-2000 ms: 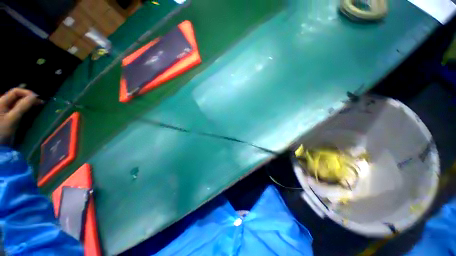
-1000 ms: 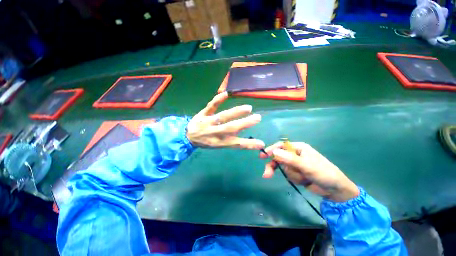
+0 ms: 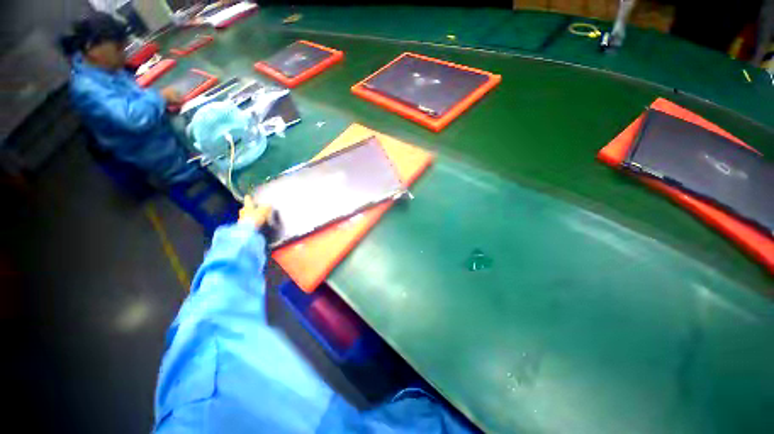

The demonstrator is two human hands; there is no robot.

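Note:
A display panel (image 3: 339, 182) with a whitish, glaring face and dark edges lies at a slant on a red-orange foam pad (image 3: 316, 264) at the bench's front edge. My left hand (image 3: 257, 214) is at the panel's near left corner, with the fingers at its edge; the hand is small and blurred, so whether it grips the panel is unclear. A small pale and dark bit sticks out at the panel's right corner. My right hand is out of the picture.
Waiting panels on red-orange pads stand along the green bench (image 3: 509, 246), one (image 3: 424, 85) behind and one (image 3: 713, 165) at right. A bluish round fan-like object (image 3: 227, 136) stands at left. Another worker (image 3: 127, 110) sits beyond it.
The view has swung left. My left hand has moved from beside my right hand to the panel at the front left. My right hand and the black tape have left the picture.

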